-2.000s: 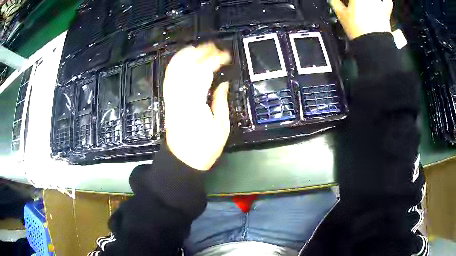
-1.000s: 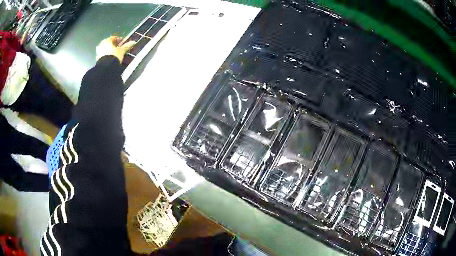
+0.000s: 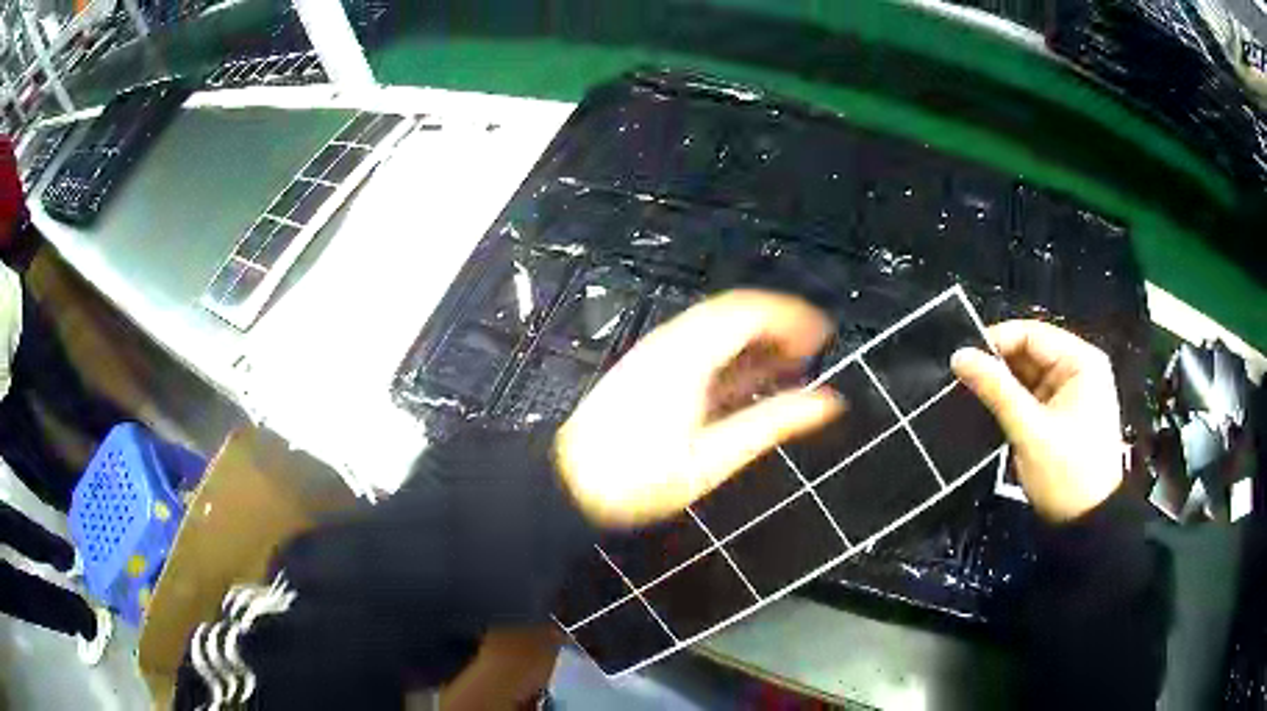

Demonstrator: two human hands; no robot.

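A long die-cut window sheet (image 3: 835, 479), dark rectangles divided by white lines, slants over the black blister tray (image 3: 778, 181), its far end up at the right. My right hand (image 3: 1049, 417) pinches its upper right end. My left hand (image 3: 695, 417) is blurred over the sheet's upper left part, thumb and fingers apart; whether it touches the sheet is unclear. The tray's front housings are mostly hidden by the sheet and hands. Part of a white frame (image 3: 1010, 479) shows beside my right hand.
A white backing sheet (image 3: 431, 208) lies left of the tray, with another gridded sheet (image 3: 299, 208) beyond it. Loose scraps (image 3: 1206, 431) lie at the right. A blue basket (image 3: 132, 514) and an open cardboard box (image 3: 229, 556) are below the bench. A green strip (image 3: 473, 56) runs behind.
The view has swung back rightward from the bench's left side. A gridded sheet is now over the tray, with my right hand gripping it. My left hand has moved from the left sheets to the tray.
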